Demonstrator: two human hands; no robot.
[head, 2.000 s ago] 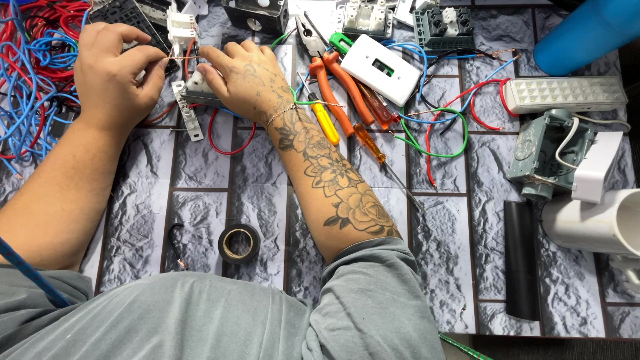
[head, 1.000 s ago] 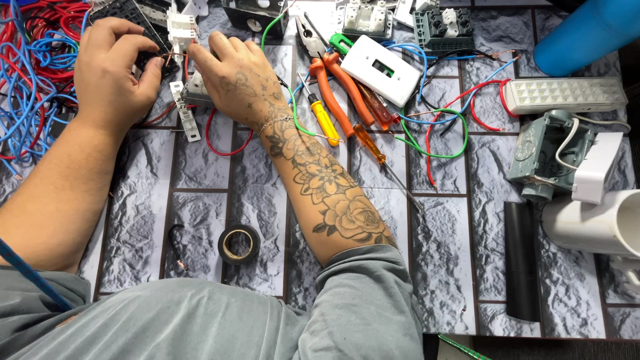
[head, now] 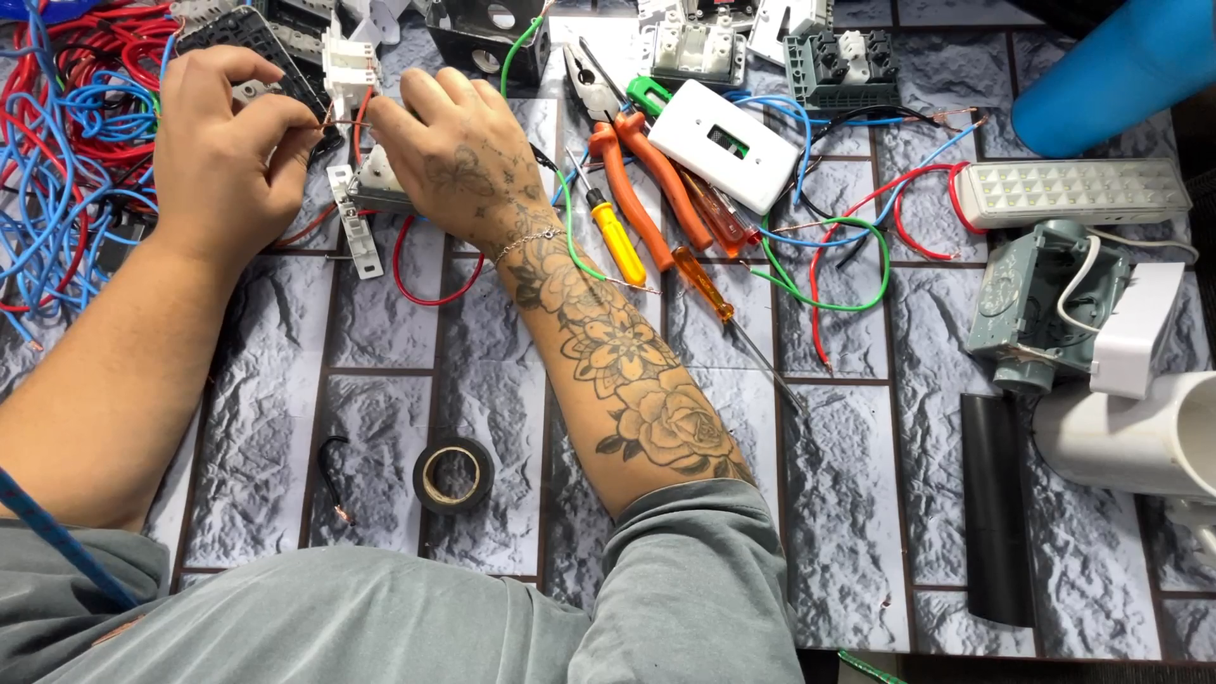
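Note:
Bare copper wire ends (head: 334, 123) run between my two hands, just below a white switch module (head: 350, 66) with a red wire (head: 362, 128). My left hand (head: 242, 142) pinches the copper between thumb and forefinger. Opposite it, my right hand (head: 456, 142) has its fingers closed on the wire's other side, its fingertips partly hidden. A grey and white socket part (head: 380, 180) lies under my right hand, and a white mounting strip (head: 354, 223) rests between the hands. A green wire (head: 575, 228) crosses beside my right wrist.
Tangled red and blue wires (head: 85, 152) lie at left. Pliers (head: 632, 180), a yellow-handled screwdriver (head: 617, 237) and a white cover plate (head: 724, 145) lie right of my arm. Black tape (head: 454, 475) sits near my body. At far right are an LED lamp (head: 1073, 193) and a grey box (head: 1031, 294).
One second ago my hands were farther apart; my left hand has since moved right and down toward the copper wire. The green wire by my right hand has shifted.

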